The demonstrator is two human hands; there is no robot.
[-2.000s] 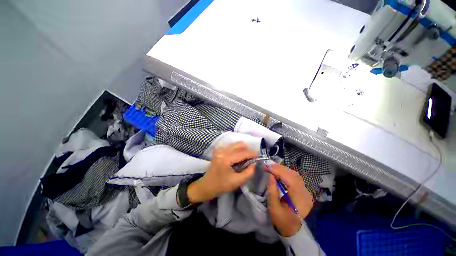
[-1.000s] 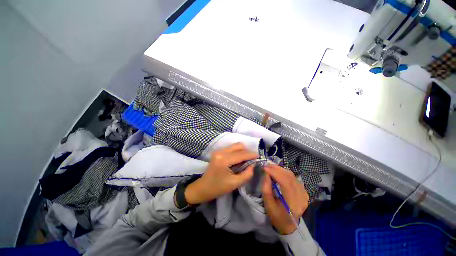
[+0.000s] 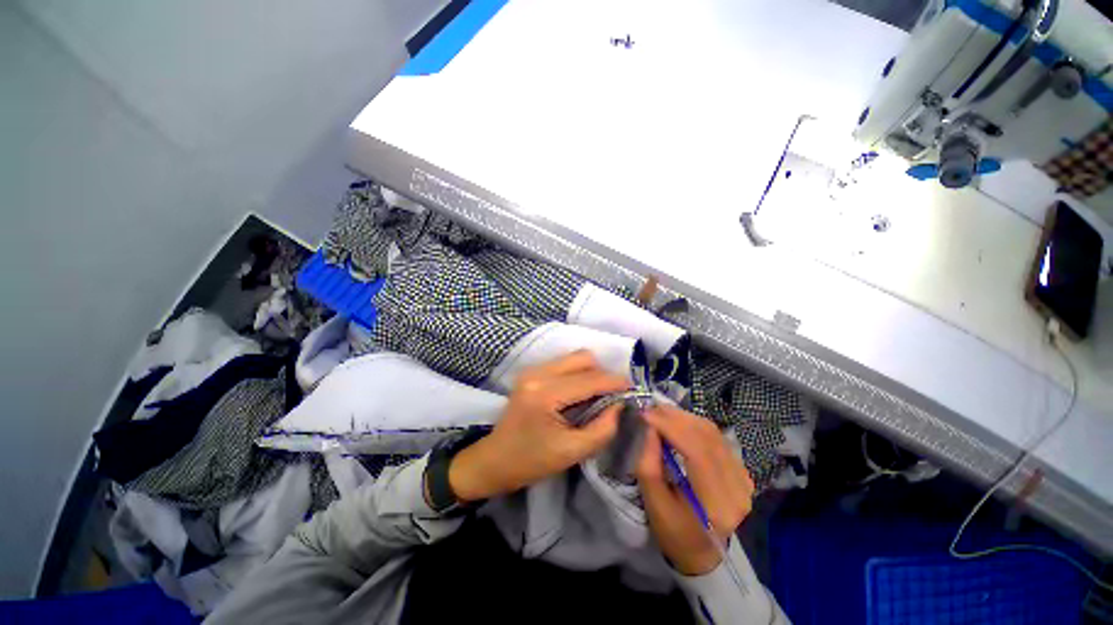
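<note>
A garment of gingham [image 3: 446, 305] and light grey panels [image 3: 397, 397] with dark trim lies over my lap, below the table's front edge. My left hand [image 3: 543, 415] pinches a folded grey edge of it. My right hand [image 3: 696, 488] is close beside it, fingertips at the same seam, and holds a thin blue-purple stick [image 3: 686, 486] like a pencil. The stick's tip and the spot under my fingertips are too small and covered to make out.
The white machine table [image 3: 549, 122] has a ruler-marked front edge. The sewing machine head [image 3: 976, 98] is at the upper right, with a smartphone [image 3: 1066, 269] and cable beside it. Garment pieces [image 3: 220, 440] are heaped at the left. A blue tray [image 3: 336, 291] and blue crate [image 3: 964, 588] also show.
The stick has swung more steeply downward and sits lower in my right hand than two seconds ago. My right fingertips have moved in closer to the seam. My left hand keeps its pinch.
</note>
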